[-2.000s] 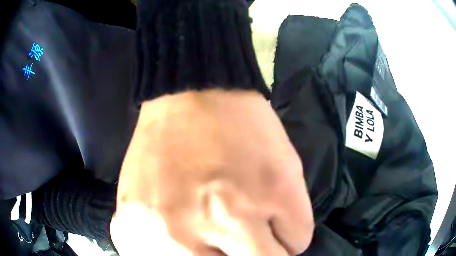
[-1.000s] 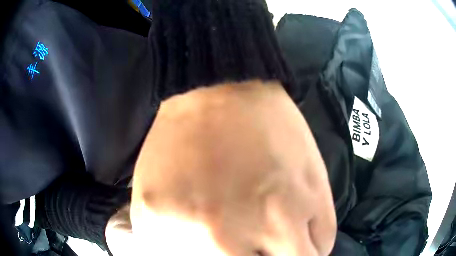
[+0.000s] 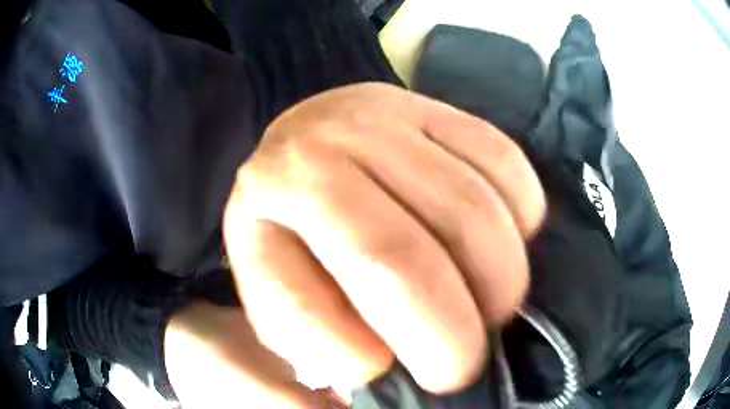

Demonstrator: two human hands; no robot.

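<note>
A dark, crumpled fabric bag piece (image 3: 640,319) lies at the right. A white label (image 3: 600,200) on it is partly folded over, with only some black letters showing. A rounded dark panel (image 3: 480,72) sticks out at the top. A curved silver zip (image 3: 567,363) shows at the bottom, beside my fingers. My left hand (image 3: 376,232) comes from the top, back up, fingers curled over a bit of dark grey fabric at the bottom edge. My right hand (image 3: 224,359) is at the lower left; its fingers are hidden under my left hand and cut off by the bottom edge.
A pale tabletop (image 3: 664,104) with a curved edge lies under and beyond the bag piece. A dark apron (image 3: 72,176) with blue embroidered characters fills the left side. Dark items with white stripes (image 3: 34,319) show at the lower left edge.
My left hand has turned and lifted, so its curled fingers now show. The silver zip has come into view. The label is more covered, and more of my right hand shows.
</note>
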